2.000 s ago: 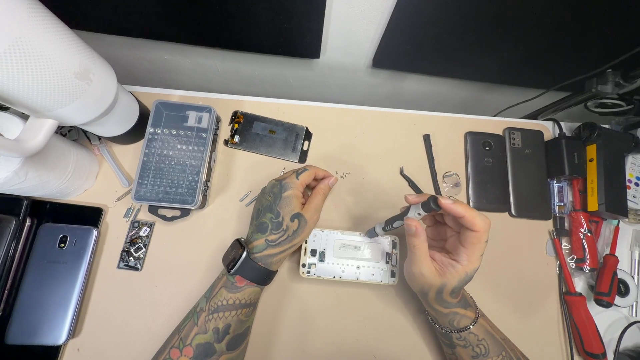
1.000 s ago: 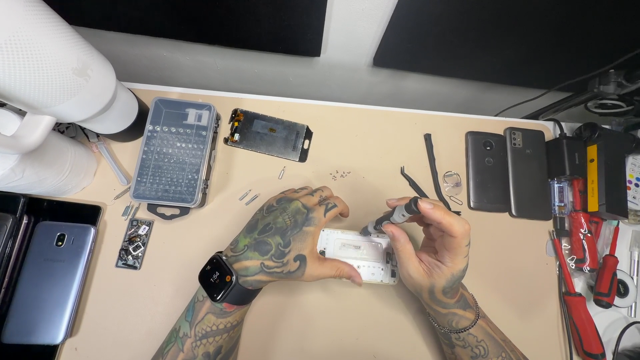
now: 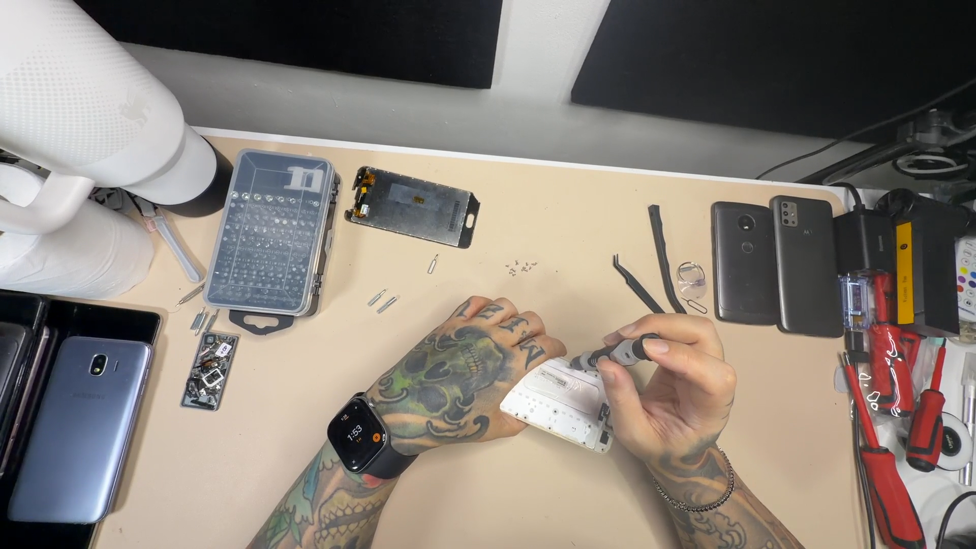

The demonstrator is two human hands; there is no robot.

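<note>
My left hand (image 3: 457,374), with a smartwatch (image 3: 358,435) on the wrist, grips the left end of a white phone frame (image 3: 560,404), its fingers curled around the far edge and partly hiding it. My right hand (image 3: 679,381) holds a short grey and black precision screwdriver (image 3: 618,353) between thumb and fingers. The screwdriver's tip points down at the frame's far edge, close to my left knuckles; whether it touches a screw cannot be told. Beyond the hands lie small loose screws (image 3: 522,268) and a detached phone screen assembly (image 3: 412,207) with its back up.
At left stand a bit case (image 3: 267,232), loose driver bits (image 3: 387,304), a small magnetic tray of parts (image 3: 210,371) and a blue-grey phone (image 3: 80,431). To the right lie black tweezers (image 3: 635,282), a black pry tool (image 3: 663,255), two dark phones (image 3: 746,263) and red-handled screwdrivers (image 3: 892,496).
My left hand has come from beside the loose screws onto the phone frame's left end. The frame has turned, its right end now nearer me. The screwdriver has stayed in my right hand.
</note>
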